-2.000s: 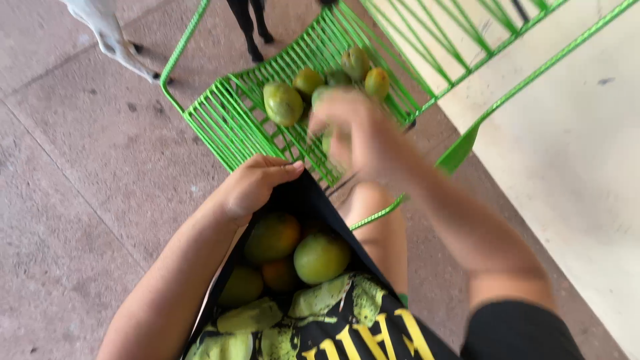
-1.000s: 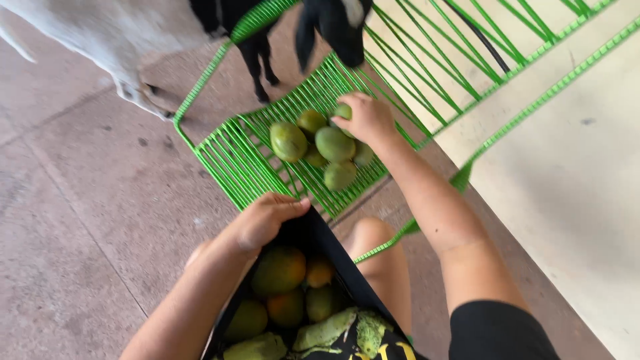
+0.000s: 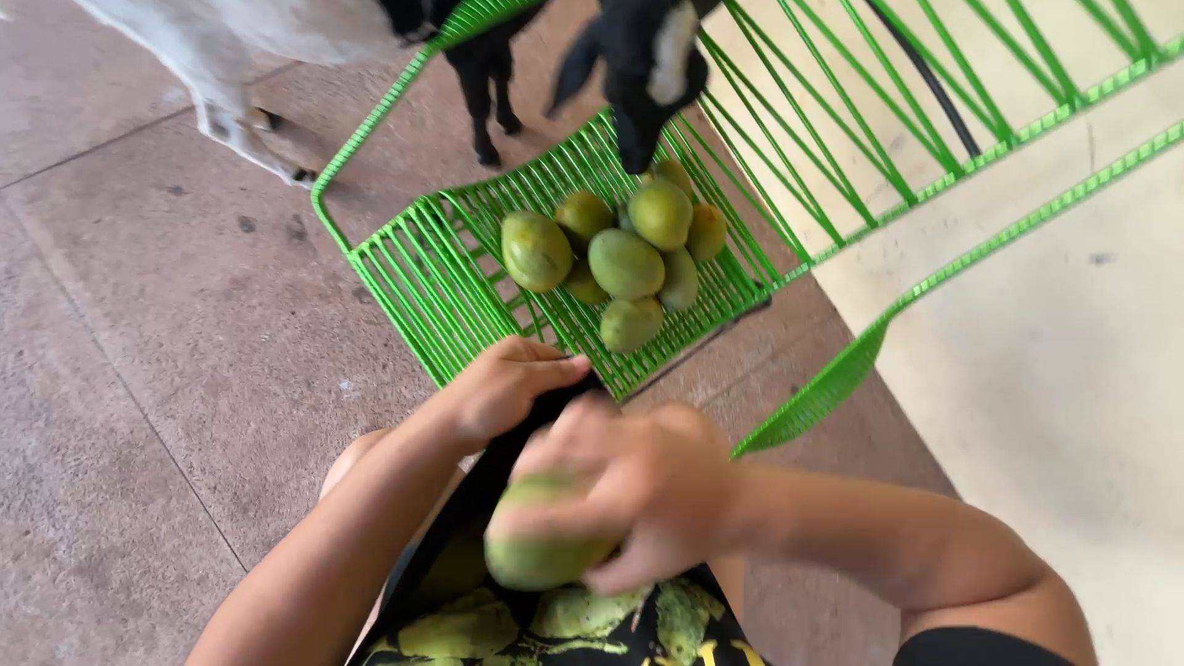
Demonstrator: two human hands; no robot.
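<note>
My left hand (image 3: pixel 513 384) grips the hem of a black printed T-shirt (image 3: pixel 555 620), pulled out into a pouch. Over that pouch my right hand (image 3: pixel 638 490), blurred by motion, is closed around a green mango (image 3: pixel 546 546). My hand and this mango cover most of the pouch's inside. Beyond them, several green and yellowish mangoes (image 3: pixel 627 264) lie piled on the seat of a green woven-cord chair (image 3: pixel 425 277).
A black goat with a white face patch (image 3: pixel 647 74) lowers its muzzle to the mangoes. The legs of a white animal (image 3: pixel 231 120) stand at upper left. The chair's backrest cords (image 3: pixel 860 111) and curved armrest (image 3: pixel 823 388) extend rightward, beside a pale surface (image 3: pixel 1045 351).
My right hand has moved from the mangoes on the chair back to the shirt pouch and now holds a mango there. The black goat's head has come down to the pile.
</note>
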